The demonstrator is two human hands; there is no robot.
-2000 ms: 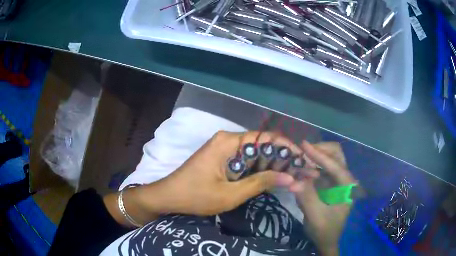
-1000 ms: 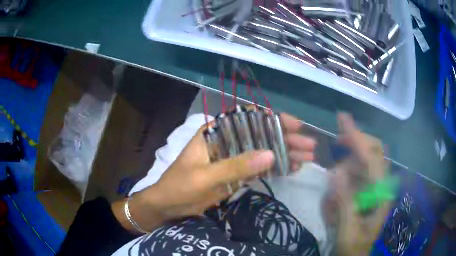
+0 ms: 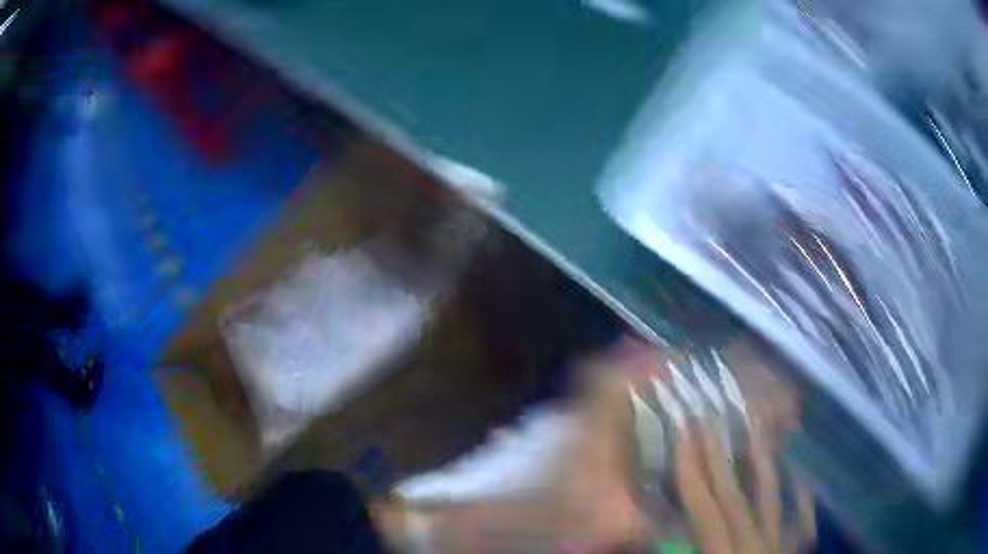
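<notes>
The picture is heavily blurred. My left hand (image 3: 590, 476) is low in the middle, around a row of silver cylinders (image 3: 688, 400) just off the bench edge. My right hand (image 3: 742, 487) lies at the cylinders, its fingers over their lower ends; its lower part is cut off by the bottom edge. A bit of the green-handled tool (image 3: 677, 548) shows at the bottom edge by my right hand. The red wires cannot be made out.
A white tray (image 3: 661, 233) with a loose heap of silver cylinders stands on the green bench (image 3: 509, 87) at the right. A cardboard carton (image 3: 206, 427) holding crumpled clear plastic (image 3: 325, 325) is below the bench at left. A red thing (image 3: 179, 81) is at upper left.
The view has swung, so tray and carton appear further right and tilted. My right hand, apart from the cylinders a second ago, is now at them. Both hands appear lower and further right.
</notes>
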